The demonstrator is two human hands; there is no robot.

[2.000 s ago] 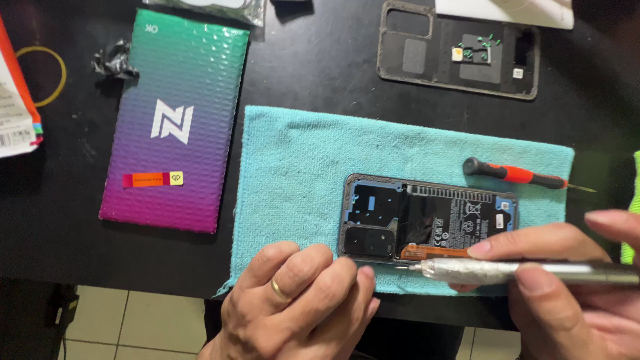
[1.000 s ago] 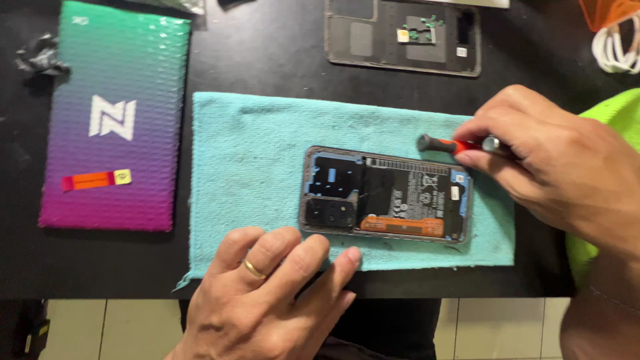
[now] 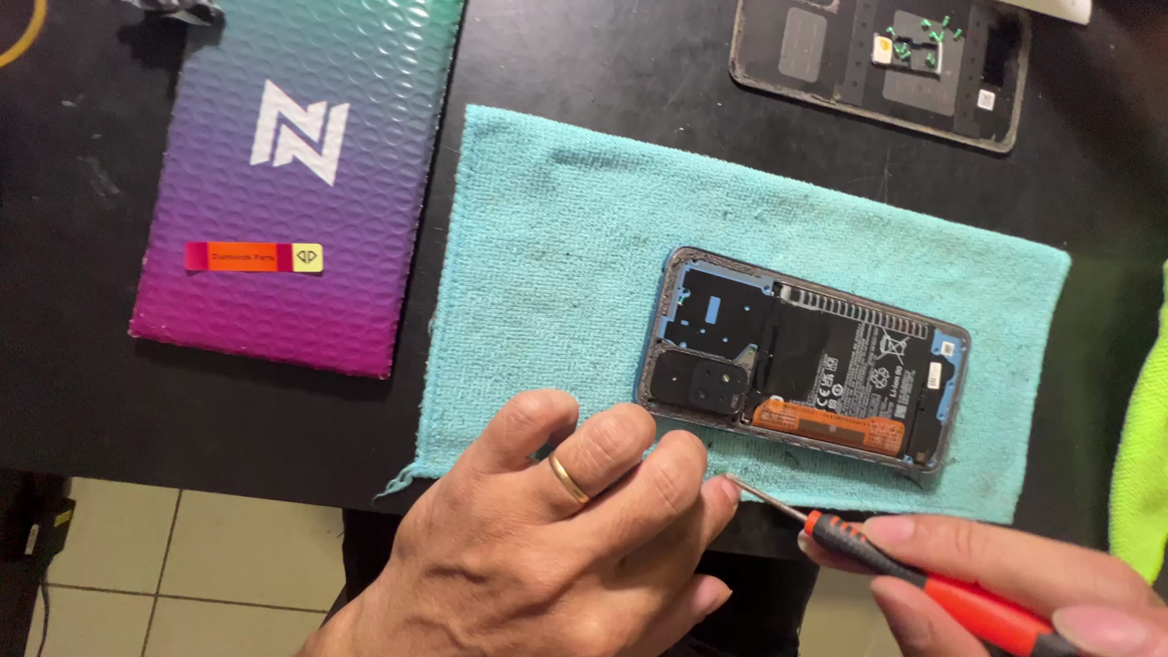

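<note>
An opened smartphone (image 3: 803, 360) lies on a turquoise cloth (image 3: 566, 228), its battery, camera module and orange flex cable exposed. My left hand (image 3: 566, 520), with a gold ring, rests over the cloth's front edge at the phone's lower left corner; its fingers are bent, and whether they hold anything is hidden. My right hand (image 3: 995, 584) grips a red and black screwdriver (image 3: 976, 611) at the lower right. The screwdriver's tip is beside my left index fingertip, just below the phone.
A phone back cover (image 3: 812, 55) with a small tray and several green screws on it lies at the upper right. A bubble mailer (image 3: 301, 219) is at the left. Crumpled dark plastic (image 3: 178, 9) sits above it. Bright yellow-green fabric (image 3: 1141, 438) is at the right edge.
Two seconds ago my right hand held a silver pen-like tool and the screwdriver lay on the cloth. My right hand took hold of the screwdriver and has brought it down beside my left hand.
</note>
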